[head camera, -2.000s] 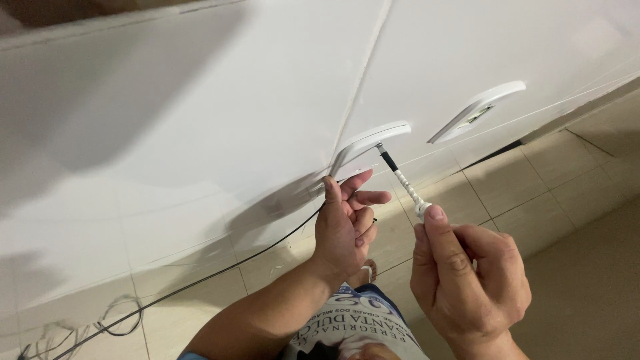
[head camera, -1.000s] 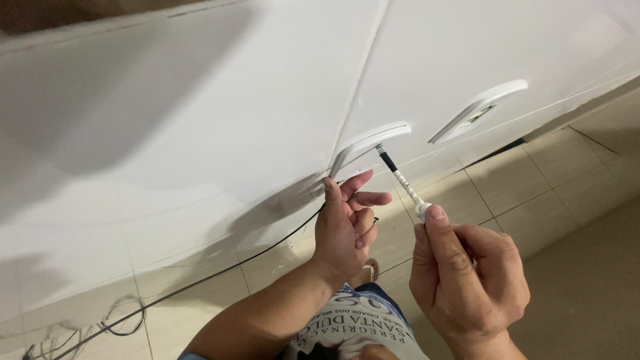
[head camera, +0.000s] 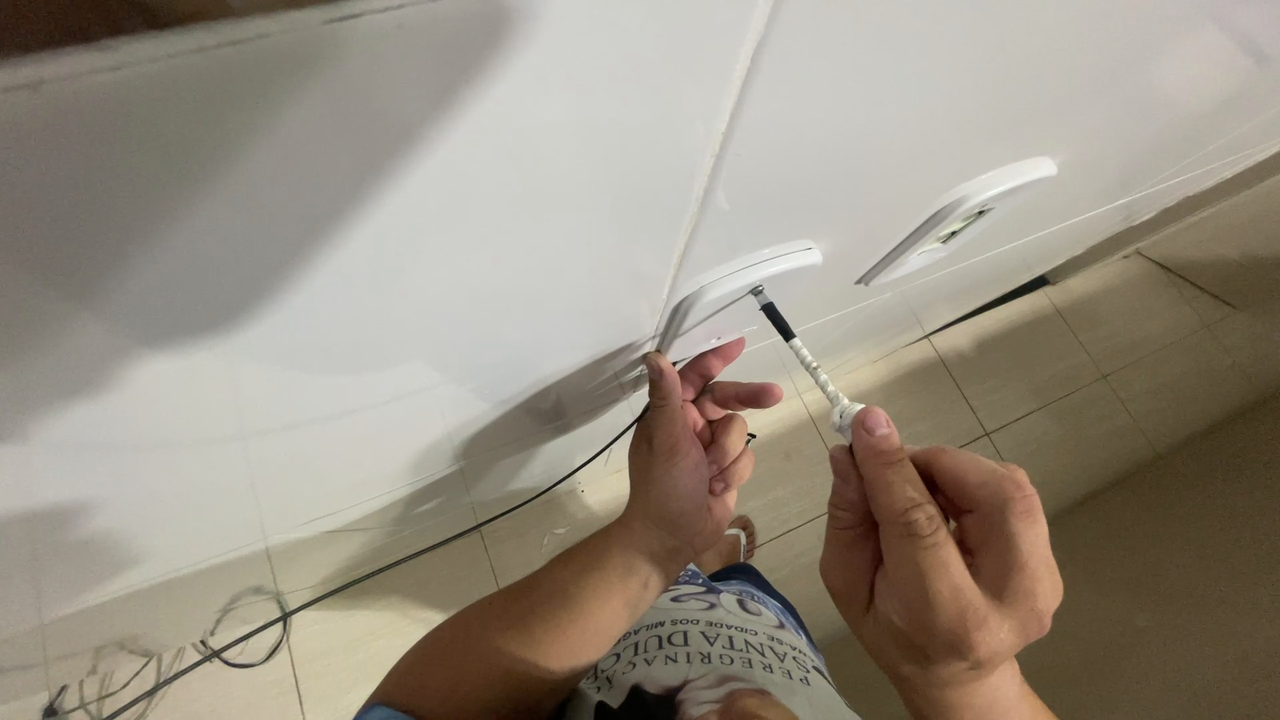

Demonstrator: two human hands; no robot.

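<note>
A white plastic wall plate (head camera: 745,272) sits on the white tiled wall, tilted in view. My left hand (head camera: 695,450) is at its lower left end, thumb and forefinger at the plate's edge; a black cable (head camera: 470,537) runs from behind these fingers down to the left. My right hand (head camera: 940,550) pinches the end of a thin tool wrapped in white and black tape (head camera: 812,365). Its metal tip touches or nearly touches the plate's lower edge. The tool's exact kind cannot be told.
Another white wall plate (head camera: 955,225) with an opening is mounted to the right. Loops of thin cable (head camera: 245,630) lie at the lower left. Below the wall is a beige tiled floor (head camera: 1060,380). My sandalled foot (head camera: 738,545) shows beneath my left wrist.
</note>
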